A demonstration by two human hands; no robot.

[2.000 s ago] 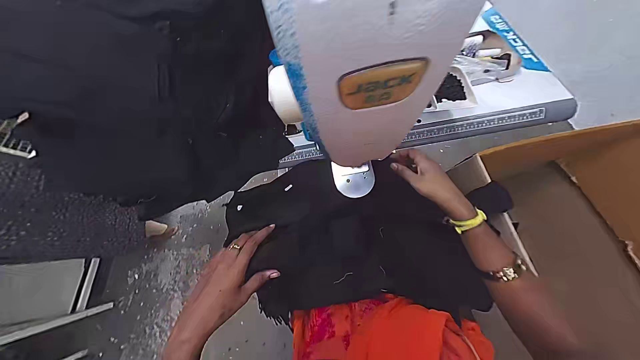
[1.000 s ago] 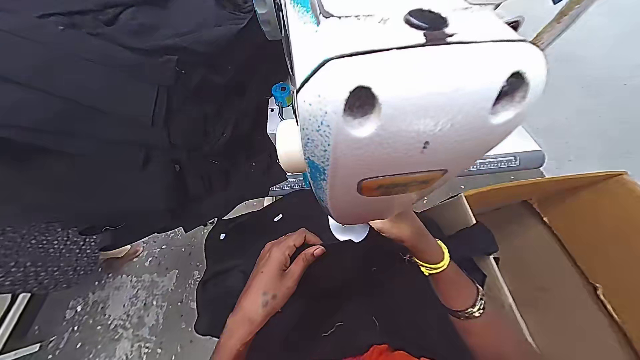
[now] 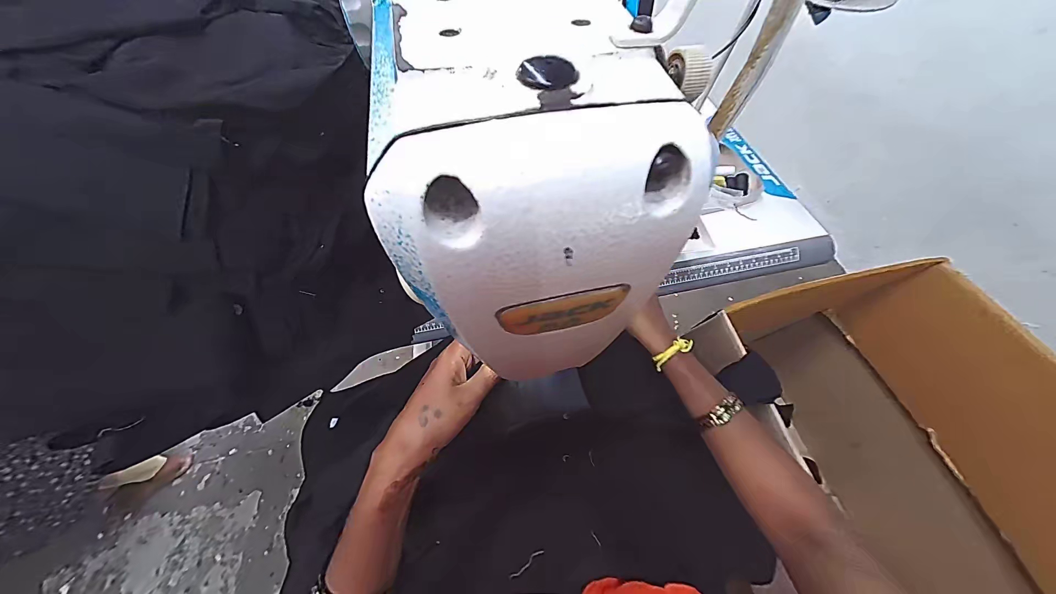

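The white head of a Jack sewing machine (image 3: 544, 198) fills the upper middle of the view and hides its needle area. Black fabric (image 3: 577, 478) spreads below it, with loose thread bits on top. My left hand (image 3: 450, 396) rests on this fabric at the lower left side of the head, its fingertips partly behind the casing. My right hand (image 3: 648, 322) reaches behind the head's right side; its fingers are hidden, and only the part near the wrist shows. A small piece of orange cloth (image 3: 639, 587) shows at the bottom edge.
More black fabric (image 3: 165, 206) lies at the left. An open cardboard box (image 3: 973, 371) stands close to my right forearm. The machine bed with a printed ruler (image 3: 742, 262) extends behind the head. A person's foot (image 3: 165, 470) is at the lower left above the speckled floor.
The view has moved closer over the machine head. My left hand has gone from the fabric's left part to beside the head. My right hand's fingers, visible two seconds ago, are now hidden.
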